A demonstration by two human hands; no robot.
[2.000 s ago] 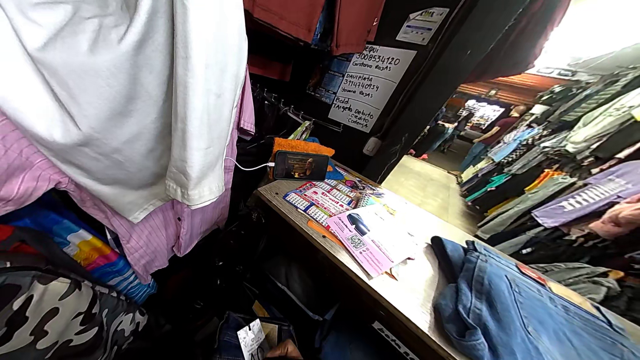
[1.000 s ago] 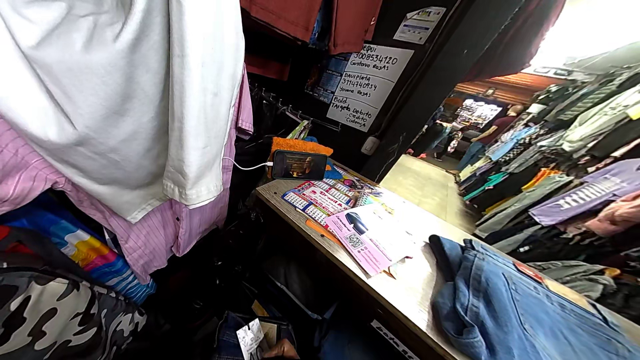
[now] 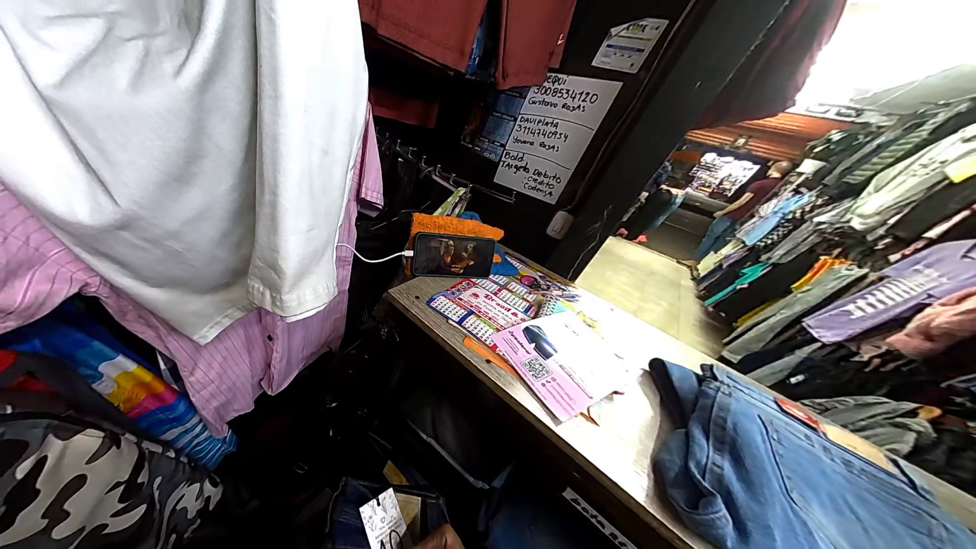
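At the bottom edge, part of one of my hands (image 3: 441,538) shows beside a white tag (image 3: 383,520) on dark blue jeans (image 3: 347,507); which hand it is and whether it grips the jeans cannot be told. The other hand is out of the picture. To the right, folded light blue jeans (image 3: 770,457) lie on the wooden counter (image 3: 610,457). A pink and white leaflet (image 3: 560,362) and printed calendar cards (image 3: 488,305) lie farther back on it. Behind them a phone (image 3: 454,255) leans sideways against an orange cloth (image 3: 457,226), with a white cable plugged in.
A white garment (image 3: 183,152) and a pink striped shirt (image 3: 305,343) hang at the left, above camouflage fabric (image 3: 91,488). A handwritten sheet (image 3: 559,137) is on the dark wall. Beyond a black post, clothes racks (image 3: 839,252) line an aisle where a person (image 3: 743,202) stands.
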